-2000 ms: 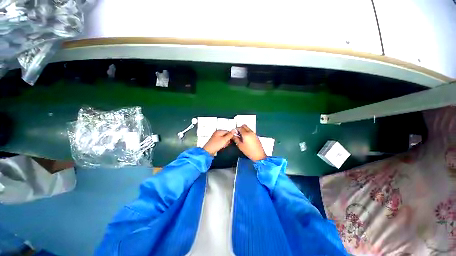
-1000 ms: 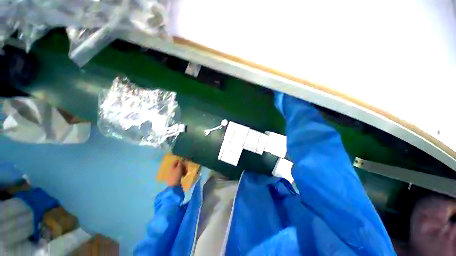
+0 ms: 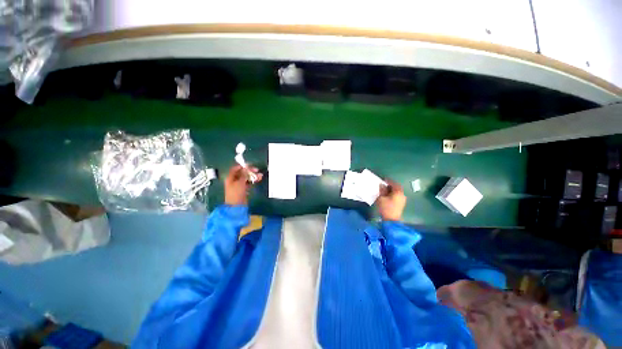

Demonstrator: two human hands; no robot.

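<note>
White leaflets (image 3: 294,160) lie spread on the green bench in front of me. My left hand (image 3: 239,184) is at the small white accessory (image 3: 241,158) left of the leaflets, its fingers on the accessory's lower end. My right hand (image 3: 391,200) holds the right edge of a white leaflet (image 3: 368,187), tilted over another leaflet at the right of the group. A clear poly bag (image 3: 146,174) with white pieces at its right end lies left of my left hand.
A white-topped leaflet stack (image 3: 460,196) and a small white piece (image 3: 416,185) lie at the right. Black boxes (image 3: 324,85) line the shelf edge (image 3: 307,48). A metal bar (image 3: 532,131) juts in at right. Kraft piece (image 3: 251,225) shows by my left sleeve.
My right arm has come back from under the shelf and now holds a leaflet. My left hand has left the kraft piece for the white accessory. The view has turned back level.
</note>
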